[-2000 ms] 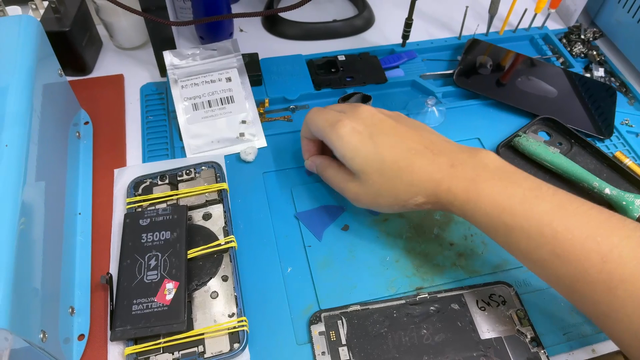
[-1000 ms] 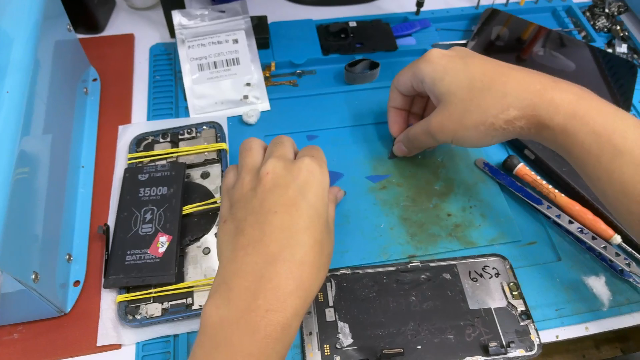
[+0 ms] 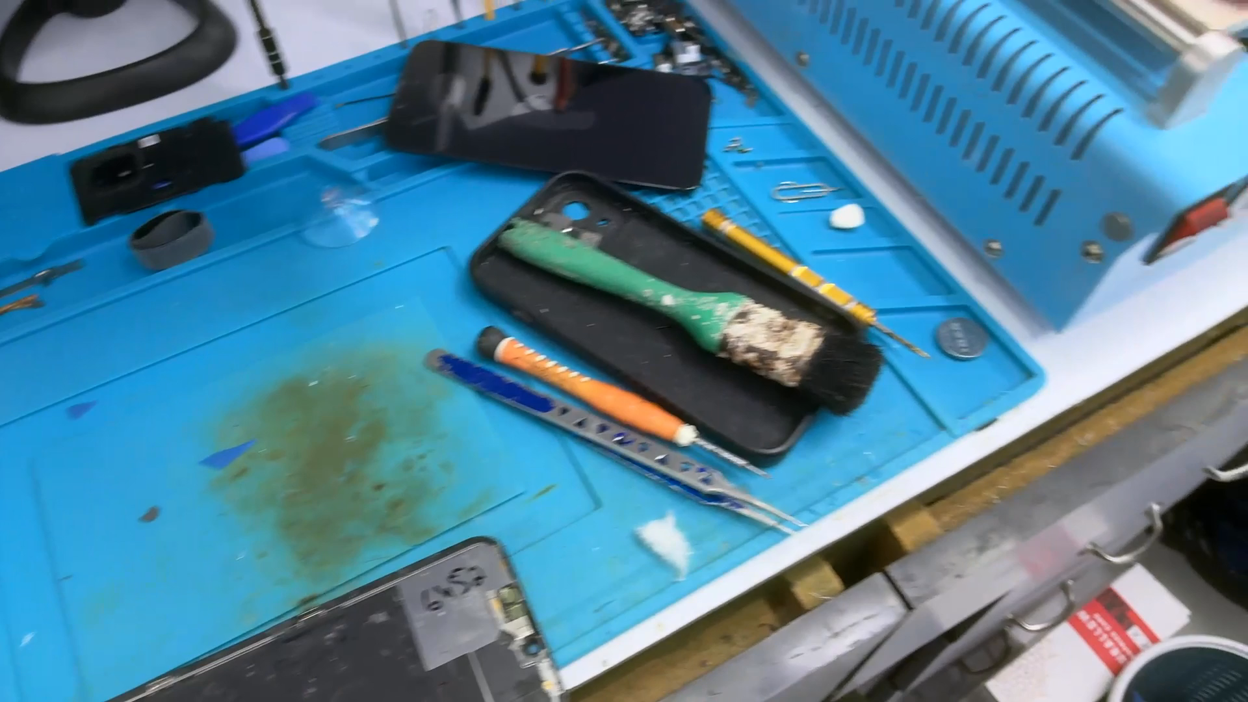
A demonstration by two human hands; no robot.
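Neither my left hand nor my right hand is in the head view. On the blue silicone repair mat [image 3: 390, 283], a green-handled brush [image 3: 624, 283] with black bristles lies across a black phone case [image 3: 673, 361]. An orange screwdriver [image 3: 590, 385] and metal tweezers [image 3: 614, 439] rest side by side in front of the case. A yellow screwdriver [image 3: 790, 268] lies along its far side. Behind is a dark phone screen [image 3: 551, 117], face up. At the bottom edge a phone display assembly [image 3: 351, 634], its inner side up and bearing handwriting, is partly cut off. A white tuft [image 3: 665, 544] lies near the tweezers.
A blue vented metal machine [image 3: 975, 127] stands at the right. A grey band [image 3: 171, 240], a clear suction cup [image 3: 341, 216] and a black phone part [image 3: 156, 168] sit at the upper left. Small screws and parts [image 3: 682, 44] fill a back compartment. Drawers [image 3: 1024, 575] are below the table edge.
Both hands, seen over the mat one second ago, are out of sight. The view has swung to the right, so the opened phone with the battery is no longer in it.
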